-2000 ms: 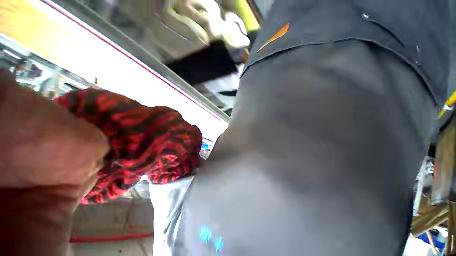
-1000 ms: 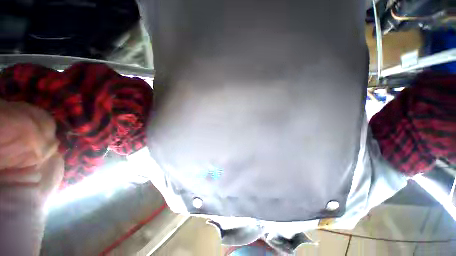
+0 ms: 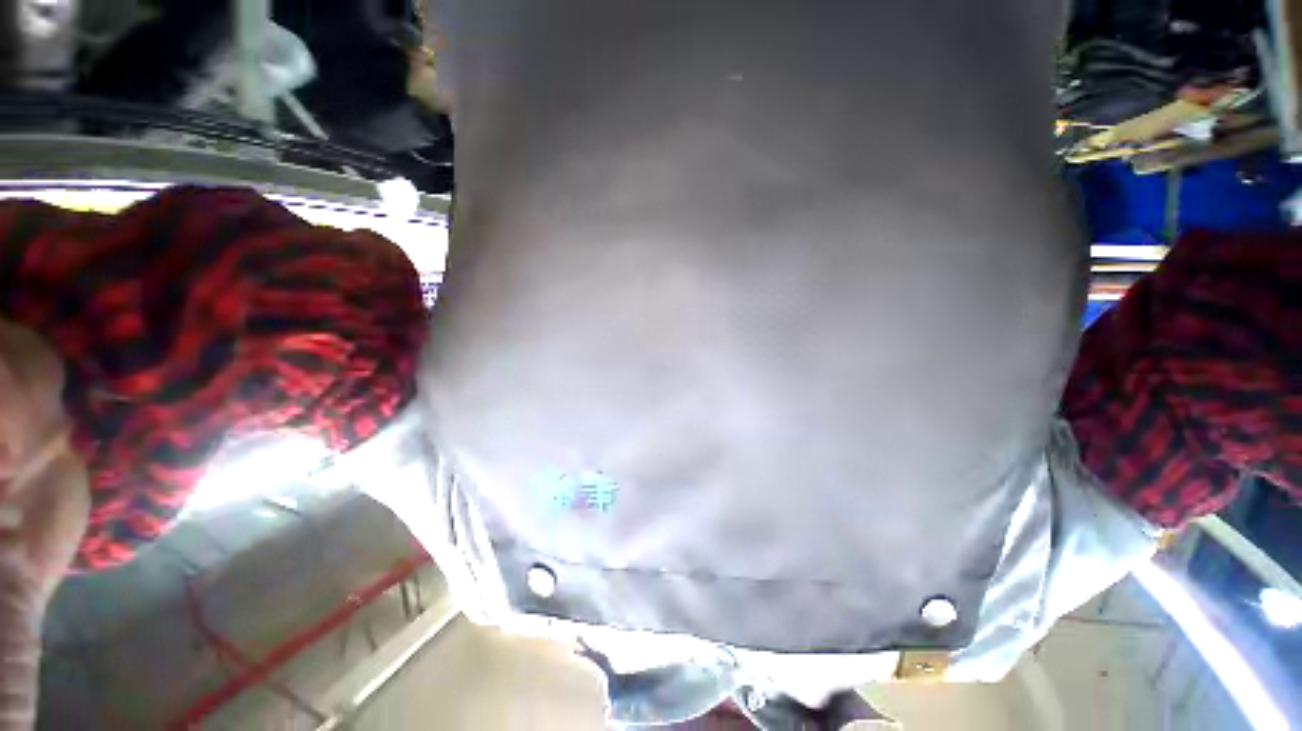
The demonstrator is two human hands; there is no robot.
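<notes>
A dark grey apron (image 3: 757,314) with small blue characters fills the middle of the view. Two white snaps and a pale collar show near the bottom. Red-and-black patterned sleeves (image 3: 243,314) stand at both sides. Bare skin, which looks like part of my left hand (image 3: 32,471), is cut off at the left edge. Its fingers are not clear, and whether it holds anything cannot be told. My right hand is not in view. No work piece shows in a hand.
Dark material (image 3: 357,72) and a pale rail lie at the upper left. Brown boards or sheets (image 3: 1178,132) and a blue surface (image 3: 1128,200) show at the upper right. A red line (image 3: 314,643) and pale panels, seemingly overhead, show at the lower left.
The view has turned from a tilted side angle to face the apron squarely, and the right sleeve has come into view. The bare skin has shifted further out at the left edge.
</notes>
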